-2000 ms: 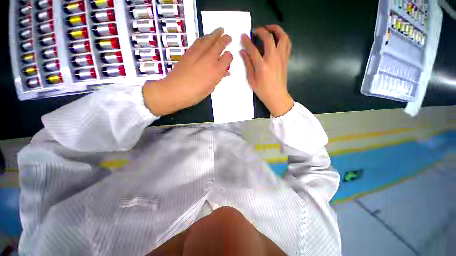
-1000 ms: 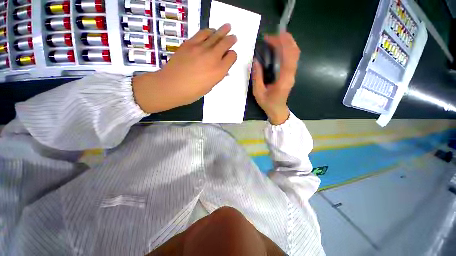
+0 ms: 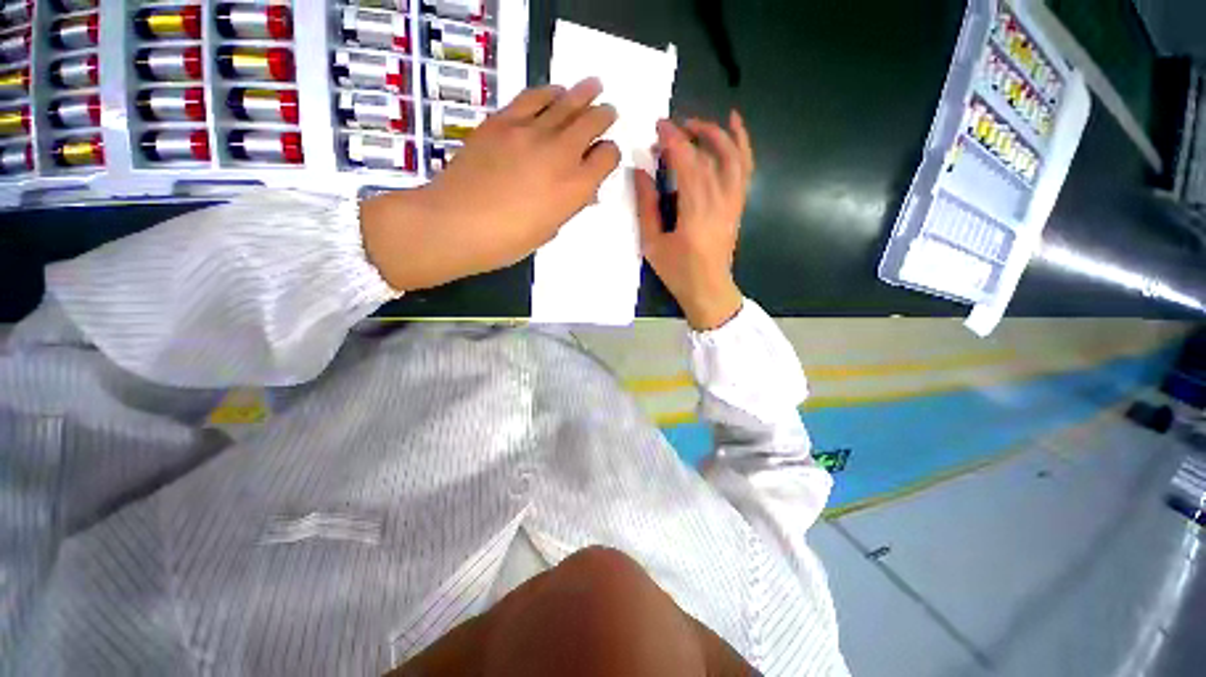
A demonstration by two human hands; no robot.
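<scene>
A white sheet point(image 3: 582, 284) lies flat on the dark bench in front of me, its far end tilted slightly. My left hand point(image 3: 509, 179) rests over the sheet's left part with curled fingers. Whether it holds anything under the fingers is hidden. My right hand point(image 3: 701, 199) is at the sheet's right edge, fingers bent and thumb toward the sheet. A dark patch shows between its thumb and fingers; I cannot tell if it is a thing or the bench. A small white piece shows at the sheet's far right corner.
A large white tray point(image 3: 318, 93) with columns of silver, red and yellow cylinders stands at the left. A second white tray point(image 3: 972, 218), partly filled, stands at the right. A thin dark tool point(image 3: 718, 37) lies beyond my right hand. The bench's near edge runs before me.
The right hand has moved slightly toward the sheet, its fingers spread more than in the blurred earlier frame. A pale strip seen beyond it a second ago is gone from there. The left hand stays over the sheet.
</scene>
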